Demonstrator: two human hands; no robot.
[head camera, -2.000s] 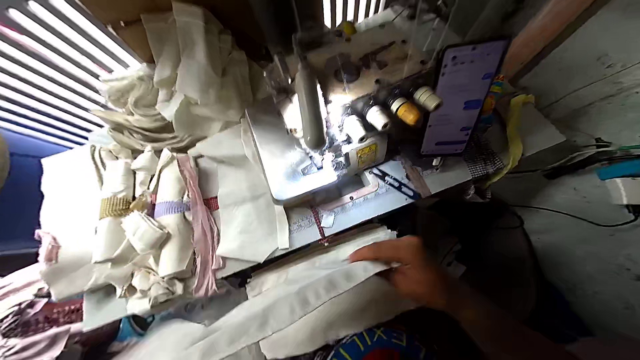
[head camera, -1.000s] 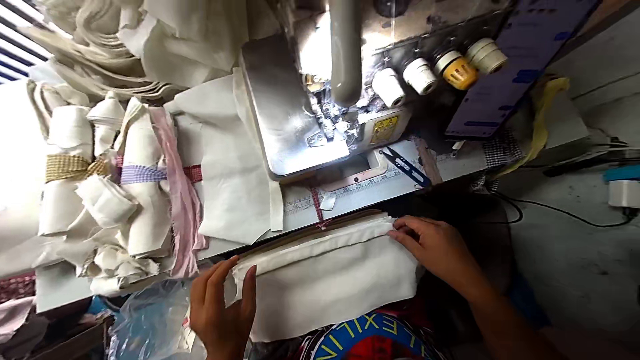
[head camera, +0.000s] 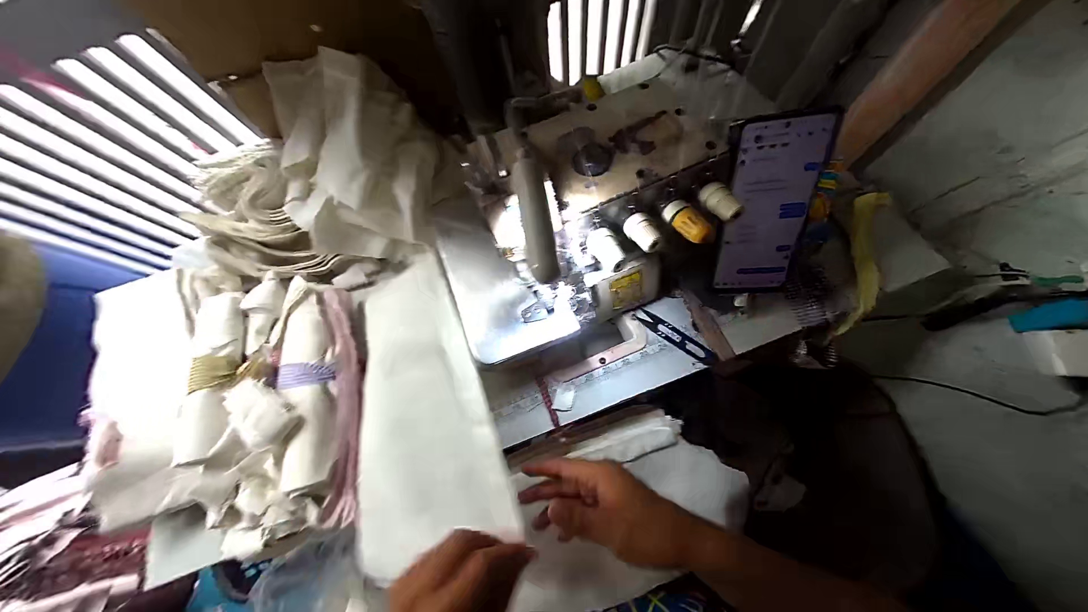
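My left hand (head camera: 463, 571) grips the lower right corner of a long white fabric panel (head camera: 425, 425) that lies over the table left of the machine. My right hand (head camera: 608, 510) is above folded white cloth (head camera: 680, 484) on my lap, fingers parted and somewhat curled; nothing shows held in it. An overlock sewing machine (head camera: 595, 178) with its lamp lit stands beyond both hands, its bright metal plate (head camera: 518, 327) beside the panel. Thread snips (head camera: 676, 336) lie on the table edge right of the needle area.
Tied rolls of white fabric (head camera: 217, 365) and a pink strip (head camera: 342, 408) lie at left. Behind them is a heap of cream cloth (head camera: 357, 170). A phone (head camera: 775, 204) leans at the machine's right. A yellow strip (head camera: 865, 255) hangs near the table's right end.
My left hand has moved from the lap cloth to the corner of the fabric panel by the machine. My right hand has let go of the lap cloth's edge. The view has shifted.
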